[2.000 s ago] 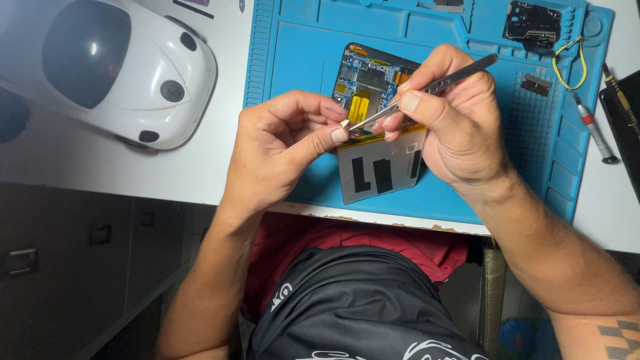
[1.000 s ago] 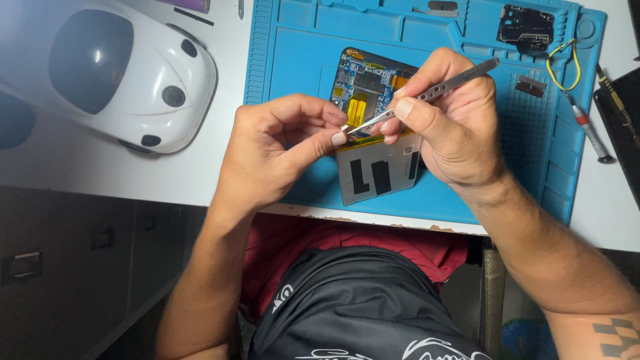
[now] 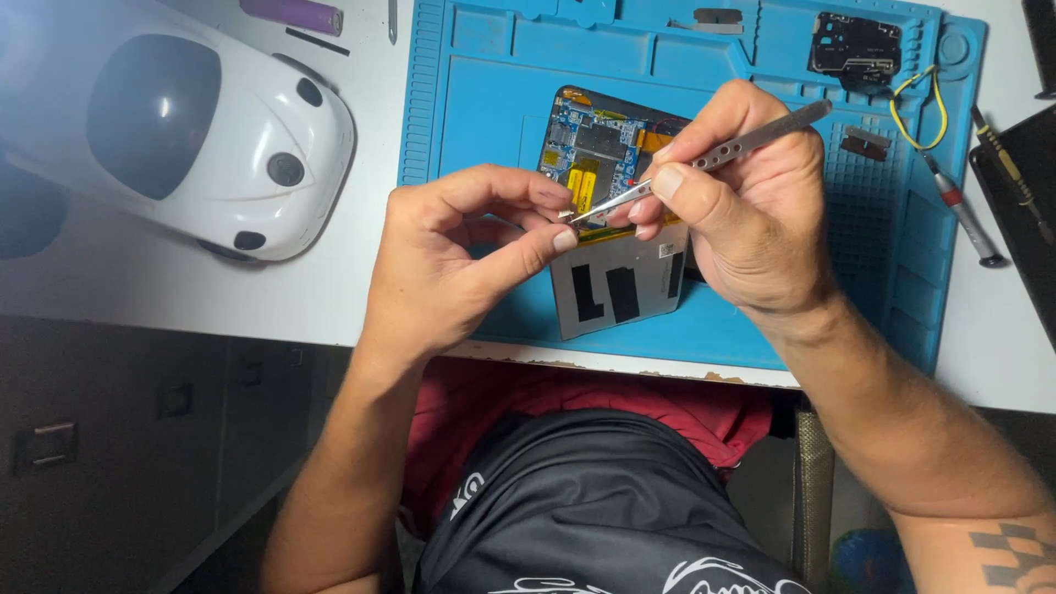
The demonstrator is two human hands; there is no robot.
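Observation:
My left hand (image 3: 470,256) pinches a tiny metallic part (image 3: 566,214) between thumb and fingers; its exact kind is too small to tell. My right hand (image 3: 742,206) grips steel tweezers (image 3: 726,151), whose fine tips touch or nearly touch that part. Beneath both hands lies an opened tablet-like device, its blue circuit board (image 3: 601,140) showing, with yellow tape (image 3: 582,188) on it. The silver back of a display panel (image 3: 619,285), bearing black strips, extends from the device toward the table's front edge. My fingers hide some of the device.
A blue silicone repair mat (image 3: 487,107) lies under the device. At left stands a white model car (image 3: 247,140), with a purple cylindrical cell (image 3: 293,15) behind it. A black phone part (image 3: 855,49), a blade (image 3: 865,143), a yellow wire (image 3: 943,107) and a screwdriver (image 3: 964,210) are at right.

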